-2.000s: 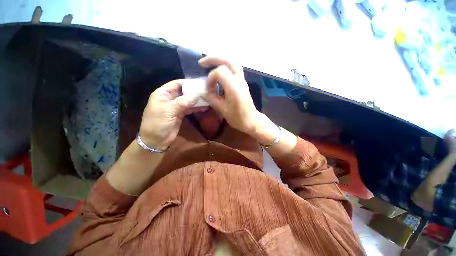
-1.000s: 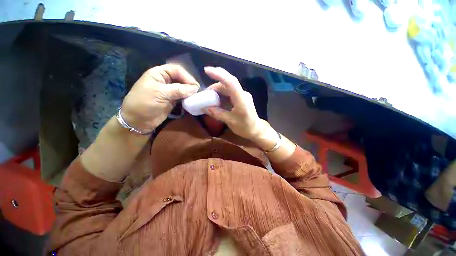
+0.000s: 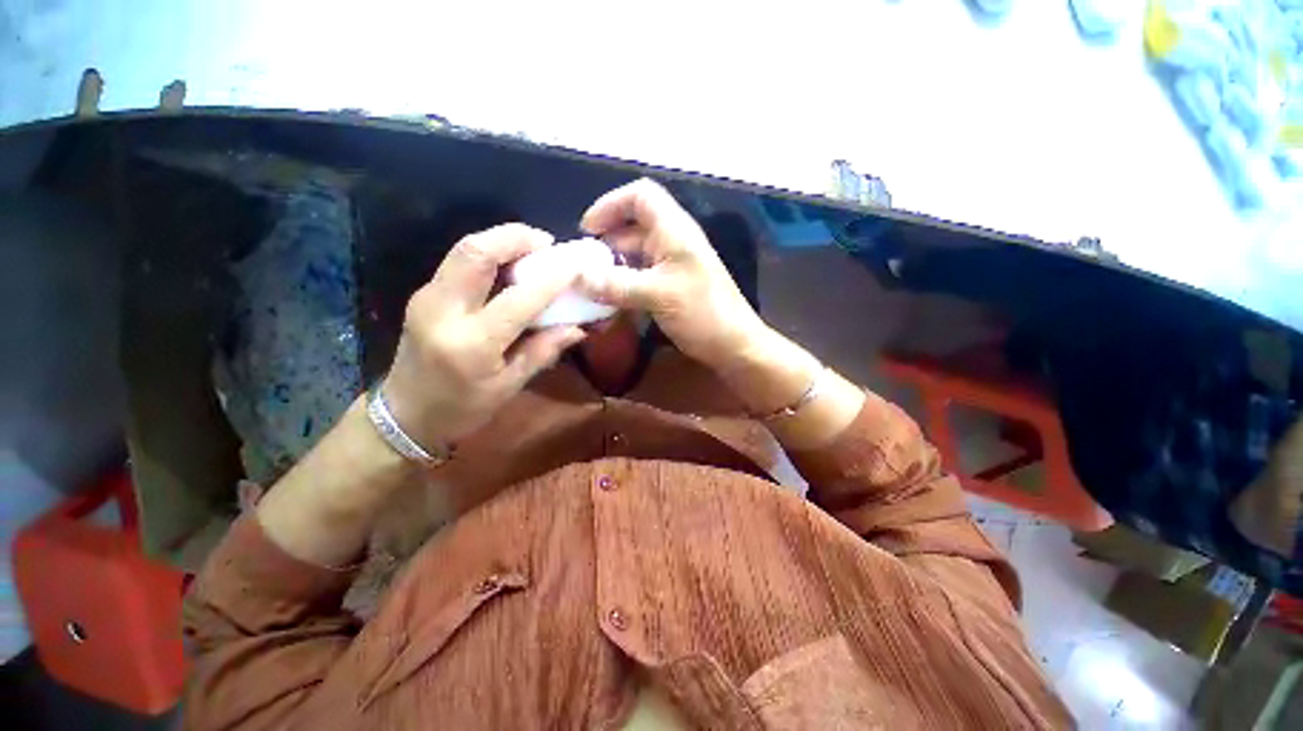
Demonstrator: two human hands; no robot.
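A glossy white rounded case (image 3: 579, 306) is held between both hands, just below the table's edge. My left hand (image 3: 472, 321) grips its left side, with fingers across its front and top. My right hand (image 3: 675, 279) holds its right end between thumb and fingers, the index finger bent above it. The fingers hide much of the case. I cannot tell whether any film is on it.
The white table (image 3: 572, 72) with a dark edge lies beyond. White cases in bluish plastic bags (image 3: 1222, 93) lie at the upper right. An open carton (image 3: 172, 471) with blue-specked clear waste (image 3: 293, 343) is at left. Red stools (image 3: 100, 607) stand both sides. A person's arm (image 3: 1275, 500) shows at far right.
My left fingers, pinched at the case's left end a second ago, now wrap over its front. The view has shifted slightly. The pale strip behind the hands no longer shows.
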